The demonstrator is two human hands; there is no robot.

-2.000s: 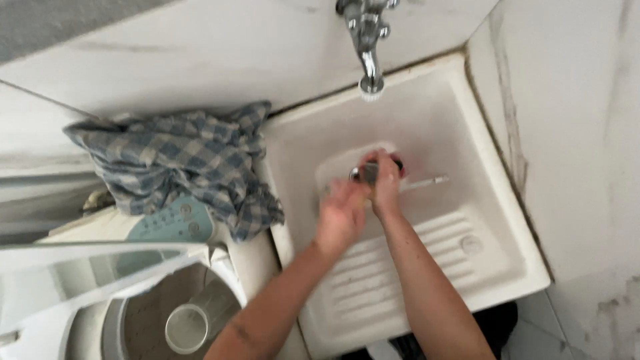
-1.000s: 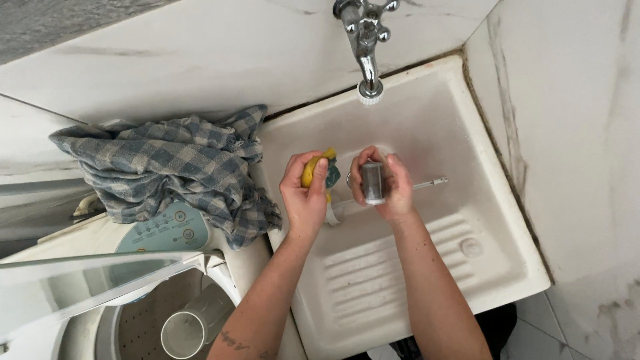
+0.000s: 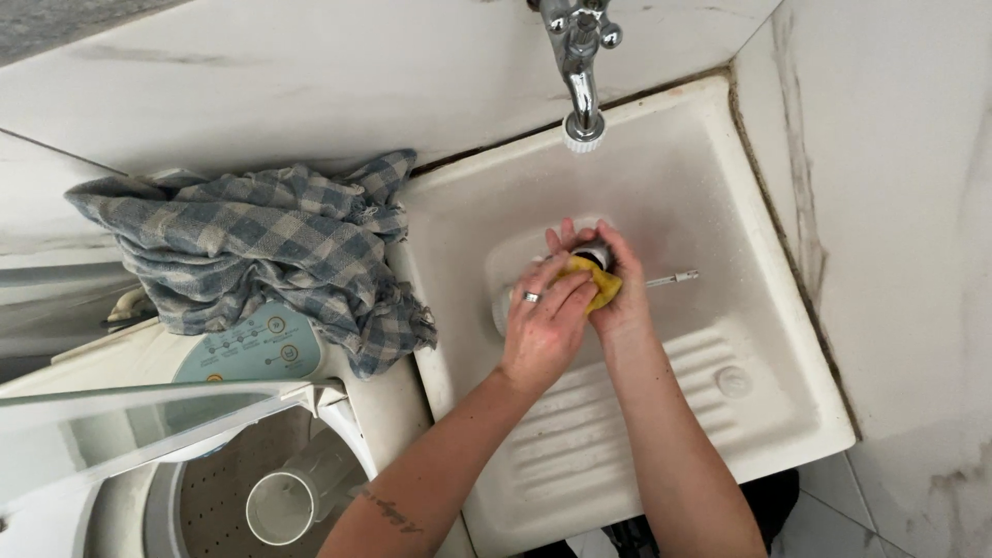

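My left hand (image 3: 549,314), a ring on one finger, presses a yellow sponge (image 3: 598,285) against a small metal cup-like container (image 3: 595,253). That container lies in my right hand (image 3: 624,283), its fingers curled round the far side. Both hands are over the basin of a white laundry sink (image 3: 465,465). A thin rod with a pale tip (image 3: 674,279) lies in the basin to the right, partly hidden behind my right hand. Left of my hands a pale round object (image 3: 500,310) is mostly covered.
A chrome faucet (image 3: 583,85) hangs over the sink's back edge. At left, a blue-grey checked cloth (image 3: 263,240) lies on a top-loading washing machine (image 3: 380,387). Its lid is raised, and a clear cylindrical container (image 3: 280,508) shows in the drum. Marbled tiles (image 3: 914,232) border the right side.
One second ago my hands were apart, the sponge in my left and the metal container in my right. Now they have come together, with the sponge against the container.
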